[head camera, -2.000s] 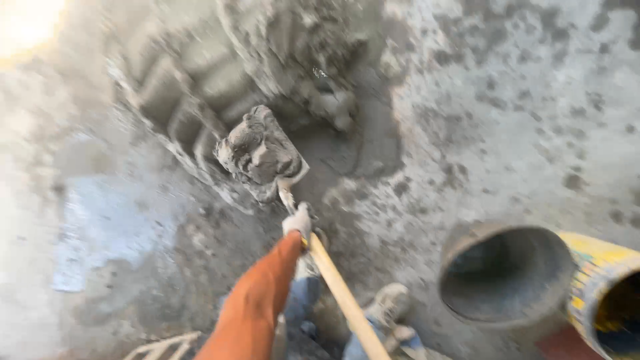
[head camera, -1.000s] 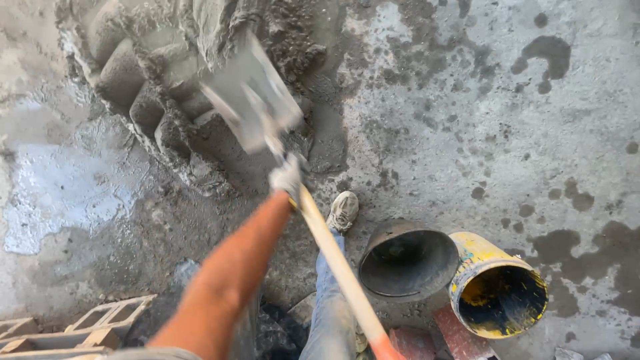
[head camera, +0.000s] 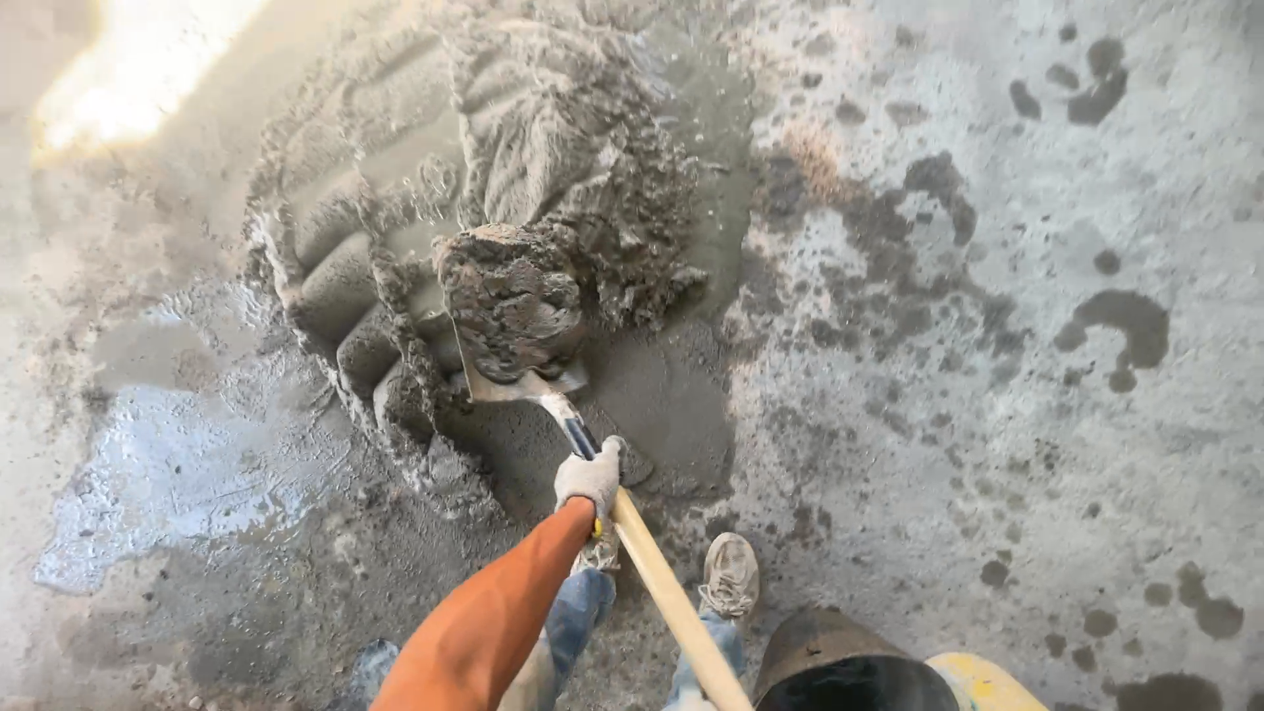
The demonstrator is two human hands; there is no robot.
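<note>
My left hand point(head camera: 590, 476), in a whitish work glove below an orange sleeve, is closed around the lower shaft of a shovel point(head camera: 676, 602) with a pale wooden handle. Wet mortar point(head camera: 513, 301) is heaped on its metal blade, which lies over the near edge of a large mortar pile point(head camera: 583, 128). Grooves and ridges mark the pile's left side. The handle runs down to the bottom edge, where its end is cut off. My right hand cannot be made out; a small pale patch beside the handle there is too cropped to identify.
A dark bucket point(head camera: 825, 642) and a yellow bucket point(head camera: 983, 681) stand at bottom right, partly cut off. My two shoes are on the concrete floor point(head camera: 987, 434) near the shovel handle. A wet, shiny patch point(head camera: 178, 484) lies at left.
One second ago the shovel blade showed bare and blurred beside the pile; now it bears a mound of mortar. Two seconds ago it also carried mortar. The view has shifted, cropping the buckets.
</note>
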